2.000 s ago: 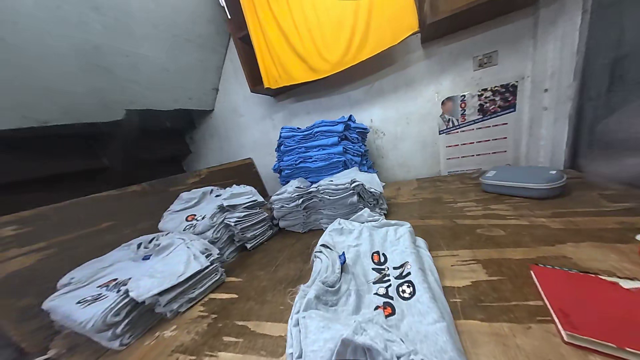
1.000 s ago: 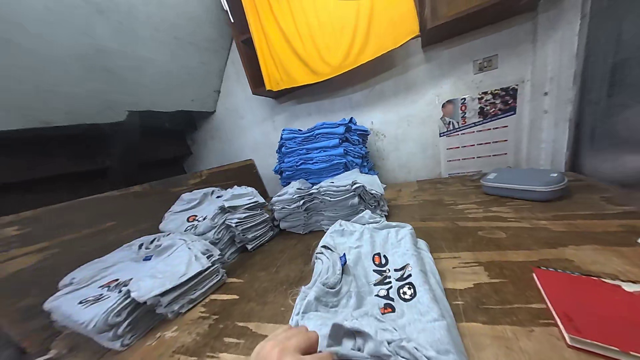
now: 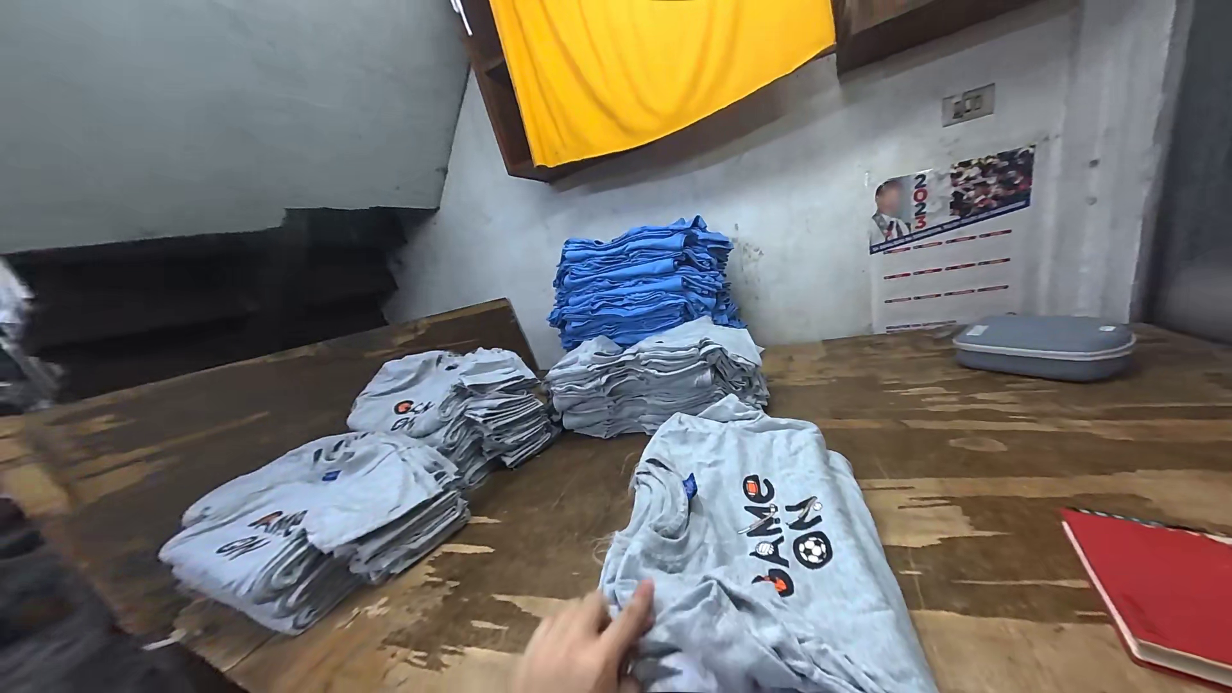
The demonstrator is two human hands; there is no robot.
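My left hand (image 3: pixel 587 643) comes in at the bottom centre, its thumb and fingers at the left edge of a light grey printed T-shirt (image 3: pixel 741 539) lying folded on the wooden table. Whether the fingers pinch the cloth is not clear, as the lower hand is cut off by the frame. The shirt's collar points left and its sleeve area is rumpled near the hand. My right hand is out of view. To the left lie two stacks of folded grey printed shirts, a nearer one (image 3: pixel 318 520) and a farther one (image 3: pixel 452 404).
Behind stand a stack of grey garments (image 3: pixel 659 380) and, against the wall, a stack of blue garments (image 3: pixel 643 279). A grey zippered case (image 3: pixel 1044 348) sits at the back right, a red book (image 3: pixel 1165 577) at the right edge. A yellow cloth (image 3: pixel 654 67) hangs above.
My left hand, absent two seconds ago, came in at the bottom edge and now shows more beside the grey shirt. The stacks, case and book have stayed put.
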